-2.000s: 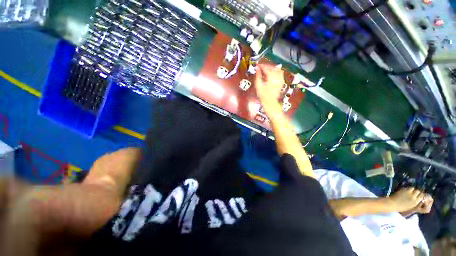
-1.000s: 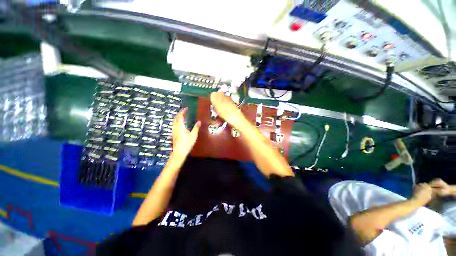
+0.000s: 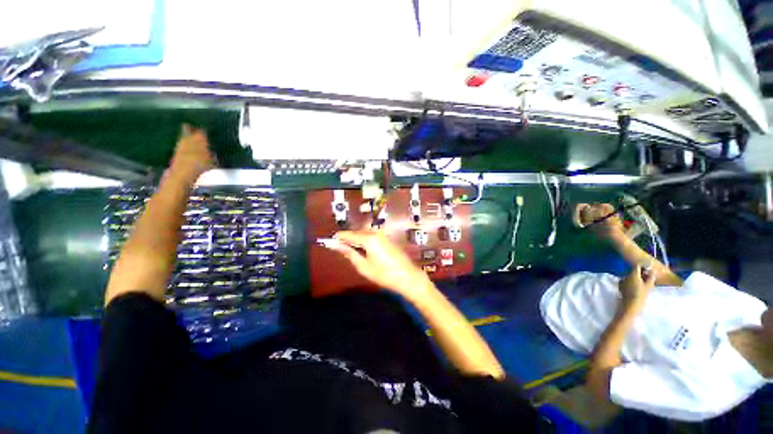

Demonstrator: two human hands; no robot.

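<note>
The flat red-brown test board point(image 3: 322, 273) lies on the green bench in front of me. White and metal fittings point(image 3: 340, 206) stand on it. My right hand point(image 3: 371, 257) is over the board's left part; a small white piece point(image 3: 328, 243) shows at its fingertips. My left hand point(image 3: 194, 149) is stretched past the blister tray toward the back of the bench, left of the white box; it is blurred and I cannot tell whether it holds anything. The blister tray point(image 3: 229, 254), filled with rows of dark pieces, lies left of the board, partly behind my left arm.
A white box point(image 3: 318, 136) with a terminal row stands behind the board. A pale control instrument point(image 3: 585, 68) is on the upper shelf. Thin leads point(image 3: 515, 229) lie right of the board. A person in a white top point(image 3: 670, 356) works at the right. Another clear tray is at the far left.
The view has turned and levelled. My left hand has gone from beside the board to the back left. My right hand has moved from the board's back edge toward its front left.
</note>
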